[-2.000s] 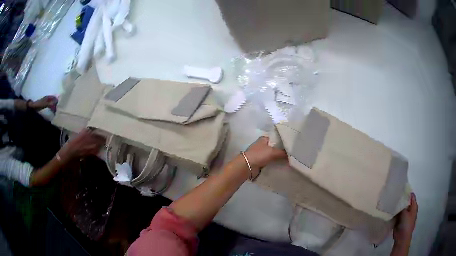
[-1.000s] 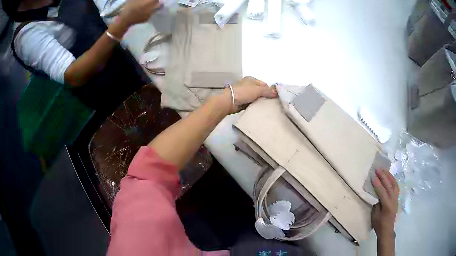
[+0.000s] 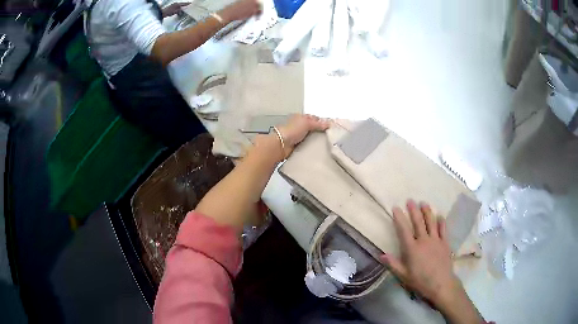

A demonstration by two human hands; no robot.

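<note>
A beige fabric bag [image 3: 380,174] lies folded flat on the white table's edge in front of me, with two grey-taupe strips on its upper panel. Its looped handles [image 3: 315,243] hang over the edge, with white scalloped foam pieces [image 3: 340,266] on them. My left hand [image 3: 298,134] is at the bag's upper left corner; its fingertips touch the fabric edge, and whether they pinch it I cannot tell. My right hand [image 3: 421,247] lies flat on the panel with fingers spread, beside the right strip.
Another folded beige bag [image 3: 272,88] lies beyond my left hand. White rolls [image 3: 339,38] lie at the back. A toothed white foam piece [image 3: 461,169] and a clear polybag [image 3: 516,218] are at right, near standing taupe totes [image 3: 539,139]. A person [image 3: 136,38] works at left. A brown stool [image 3: 177,202] stands below.
The bag has turned from lying further right, its handles now towards the lower left. My right hand has moved from its right end onto the panel. The view has swung left.
</note>
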